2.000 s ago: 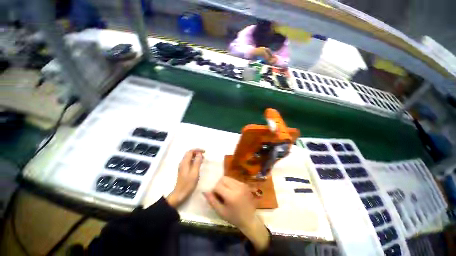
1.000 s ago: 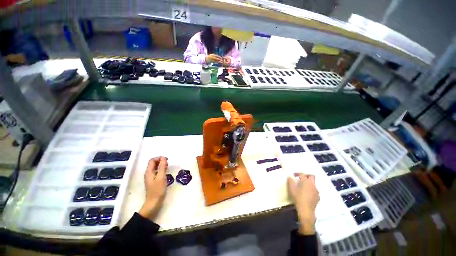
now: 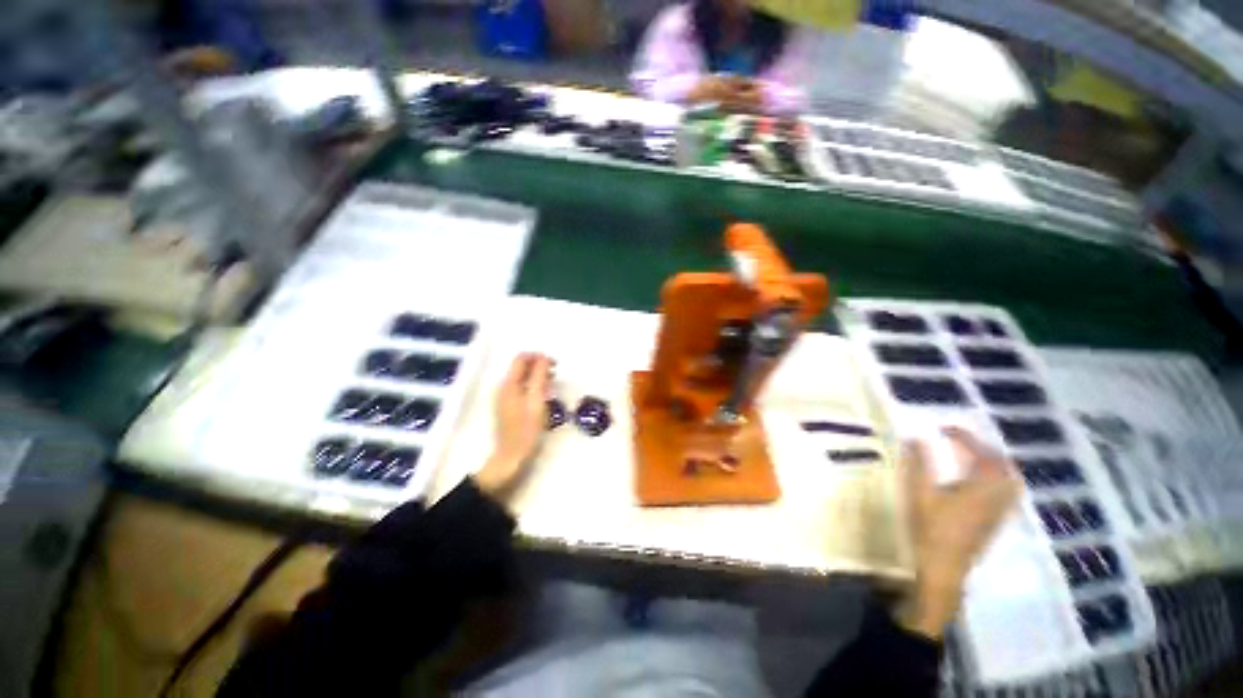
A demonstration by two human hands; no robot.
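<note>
The image is blurred. Two small black housings [image 3: 592, 416] lie on the white work sheet, left of the orange toggle press fixture [image 3: 706, 457]. My left hand [image 3: 521, 416] rests beside the nearer housing, fingertips at its edge; I cannot tell if it grips it. The fixture's metal clamp linkage [image 3: 763, 357] is above the base, and no black housing shows in the nest [image 3: 710, 464]. My right hand [image 3: 958, 498] is over the right blister tray [image 3: 1009, 620], thumb and fingers apart, with no part seen in it.
The left blister tray [image 3: 320, 293] holds rows of black parts. Two dark strips [image 3: 837, 428] lie right of the fixture. A further tray [image 3: 1138, 409] is at far right. Behind are a green conveyor [image 3: 614, 218] and a person in pink [image 3: 675, 62].
Since the oldest frame, my right hand has moved from the fixture's front to the right tray, and two housings now show beside my left hand. The camera view has shifted.
</note>
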